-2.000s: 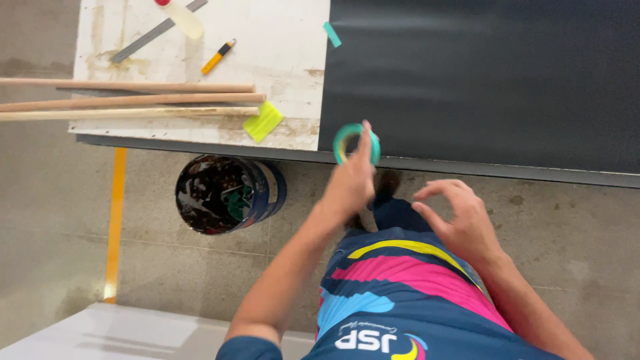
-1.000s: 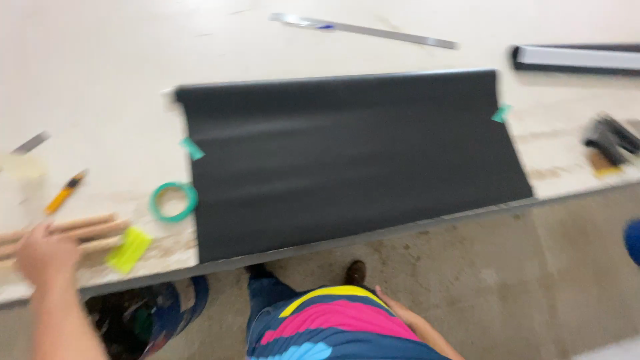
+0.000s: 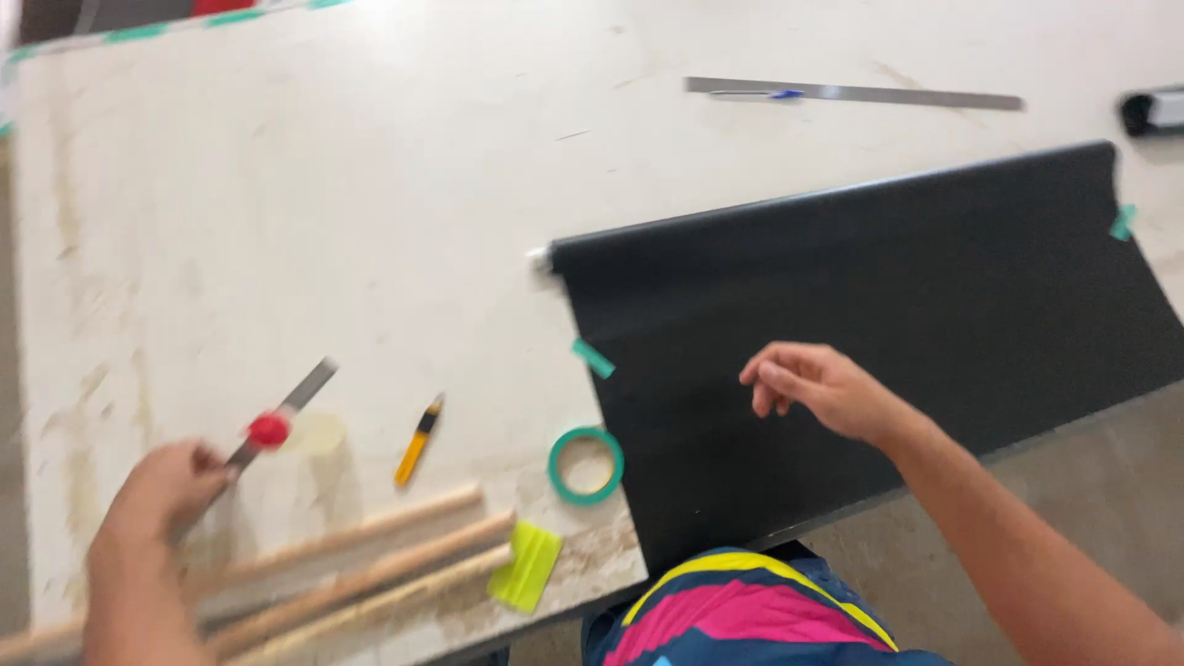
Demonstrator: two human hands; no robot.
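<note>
My left hand [image 3: 176, 490] pinches the lower part of a steel ruler [image 3: 310, 384] at the left of the table; a bottle with a red cap [image 3: 269, 429] stands against the ruler. My right hand [image 3: 819, 388], fingers loosely curled and holding nothing, hovers over the black sheet [image 3: 879, 296], whose far edge is rolled. Green tape pieces [image 3: 593, 358] sit on the sheet's side edges. A roll of green tape [image 3: 585, 465] lies by its left edge. Between it and my left hand is a yellow utility knife [image 3: 419, 440].
Wooden rods [image 3: 370, 569] and a lime-green squeegee [image 3: 525, 566] lie near the front edge of the white table [image 3: 277, 213]. Farther back are a long metal ruler [image 3: 916, 96] and a blue pen [image 3: 786, 94]. A dark roll [image 3: 1152, 111] lies at the far right.
My left hand has moved from the wooden rods to the steel ruler. My right hand has come up over the black sheet. The tape roll, in my left hand two seconds ago, lies on the table.
</note>
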